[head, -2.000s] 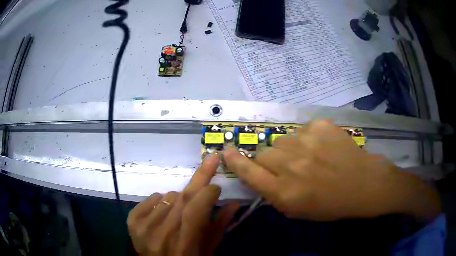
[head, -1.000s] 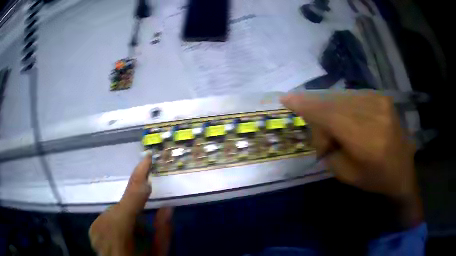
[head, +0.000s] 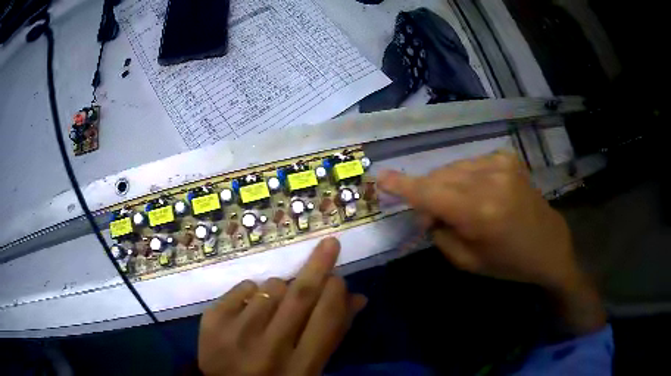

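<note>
A long PCB panel lies across the conveyor rails, tilted up to the right in view. It bears a row of yellow transformers along its far side and round-topped capacitors nearer me. My left hand is below the panel, index finger extended to its near edge by the near rail, holding nothing visible. My right hand is at the panel's right end, index fingertip beside or touching it. A faint blurred grey shape shows under the right hand; whether it holds a tool cannot be told.
The far conveyor rail runs behind the panel. Beyond it lie a sample board with a dark cable, a printed paper sheet, a black phone and a dark patterned cloth. A black cord crosses the panel's left end.
The view has shifted right, so the bench things appear further left. My left hand has moved from the panel's left end towards its right part. My right hand has uncovered the panel's right end.
</note>
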